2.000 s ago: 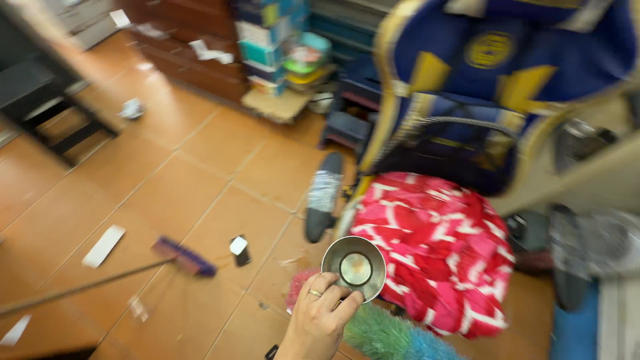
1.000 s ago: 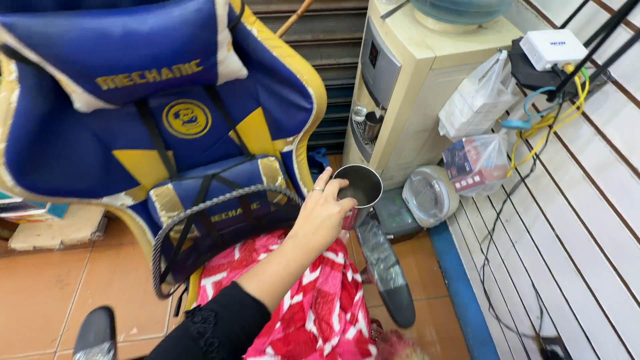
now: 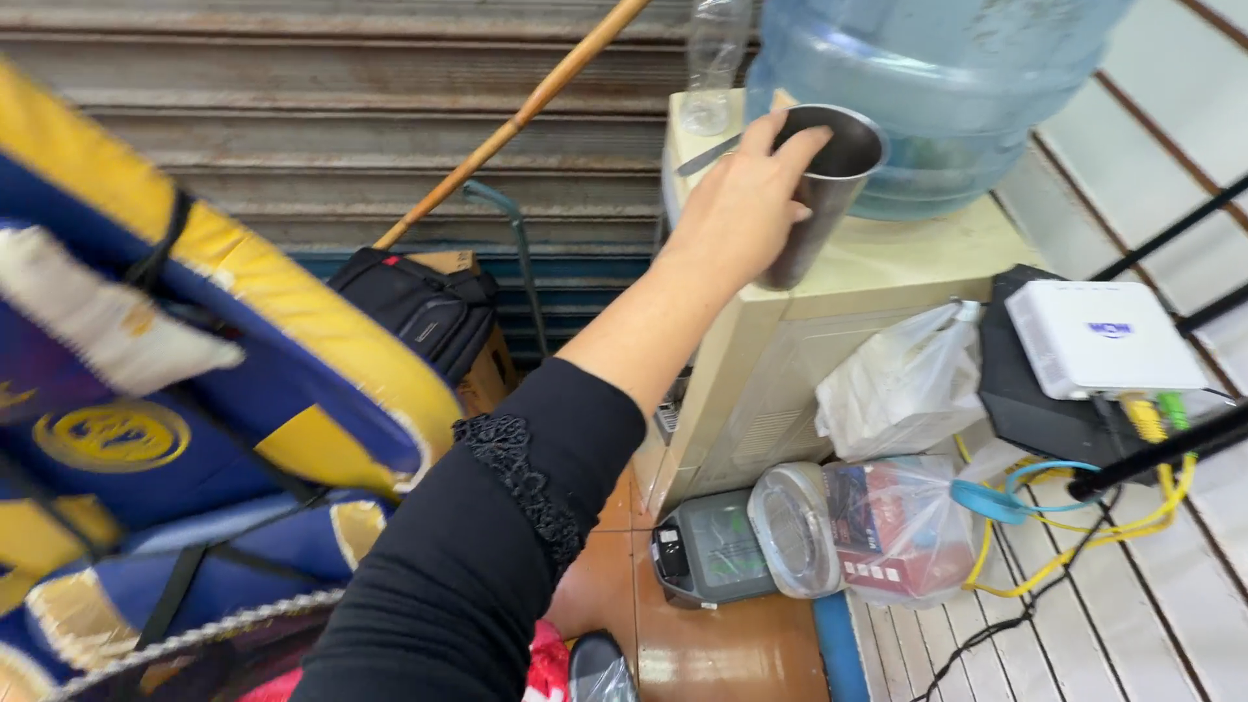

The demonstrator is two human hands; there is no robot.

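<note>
My left hand [image 3: 746, 200] grips a metal tumbler [image 3: 819, 200] by its rim, with some fingers inside the mouth and others against the outer wall. The tumbler is slightly tilted, over the front corner of the cream water dispenser's top [image 3: 936, 253]; whether it touches the top is unclear. Behind it stands a large blue water jug [image 3: 936, 88]. A clear plastic bottle [image 3: 710, 68] is left of the jug, and a flat strip-like object [image 3: 707, 156] lies beside my hand. My right hand is out of view.
At left stands a blue and yellow gaming chair [image 3: 322, 322]. A wooden pole [image 3: 517, 122] leans near a black backpack [image 3: 429, 307]. Right of the dispenser are a white plastic bag [image 3: 907, 390], a white router [image 3: 1102, 336] and cables. Plastic containers [image 3: 795, 526] sit low beside it.
My left hand has carried the tumbler from above the chair seat's side to the top of the water dispenser. The view has swung right, toward the dispenser.
</note>
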